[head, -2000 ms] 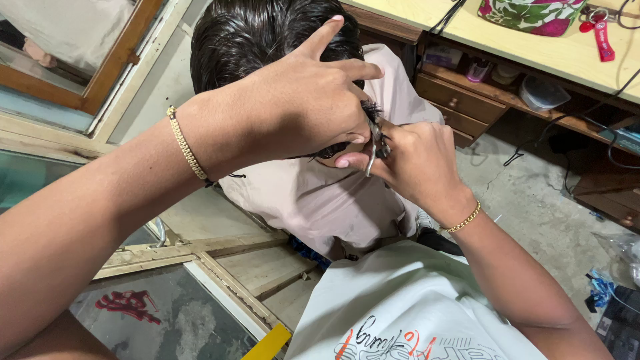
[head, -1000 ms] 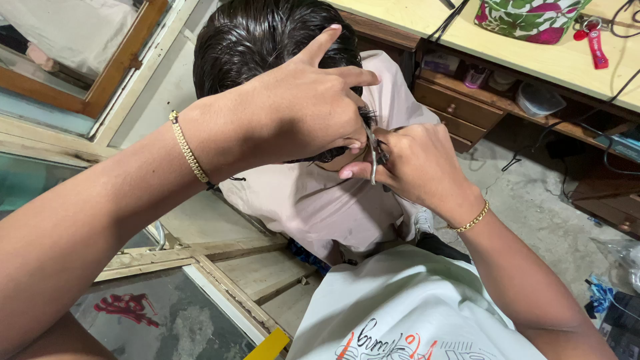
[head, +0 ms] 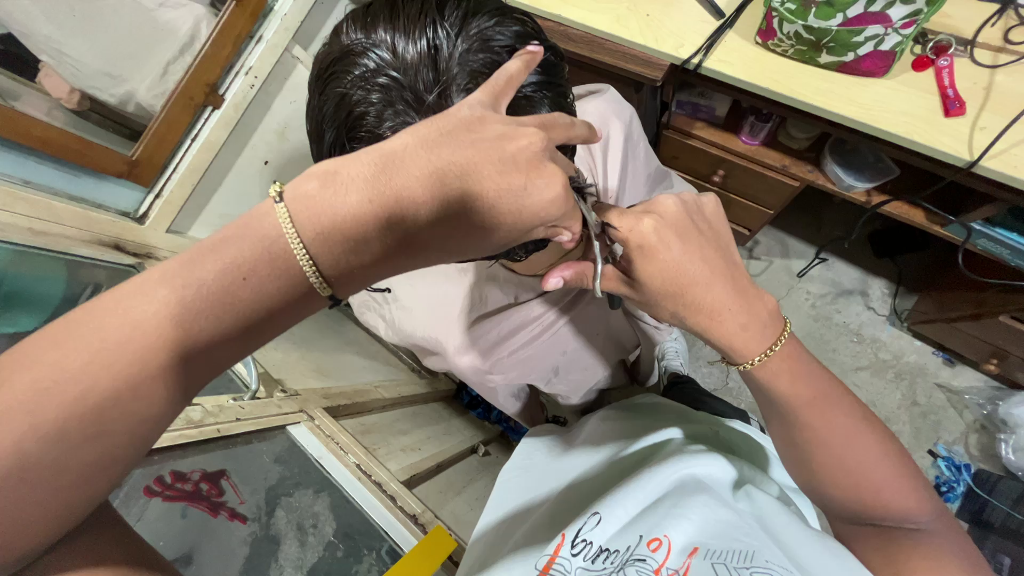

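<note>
A seated person's dark, wet-looking hair (head: 400, 72) fills the top middle, above a pale pink cape (head: 496, 328) over the shoulders. Across the side of the head lies my left hand (head: 488, 176), two fingers spread and the others bent, with a lock of hair at its fingertips. My right hand (head: 672, 256) grips metal hair scissors (head: 596, 248), the thumb by one handle and the fingers curled at the other. The scissors touch the hair beside my left fingertips; how far the blades stand apart is hidden.
A pale desk (head: 808, 88) at the upper right bears a floral pouch (head: 848, 36), a red key tag (head: 950, 86) and cables. Wooden drawers (head: 728, 172) are below it. Framed glass panels (head: 264, 504) stand at the left. A plastic bag (head: 992, 416) lies at the right.
</note>
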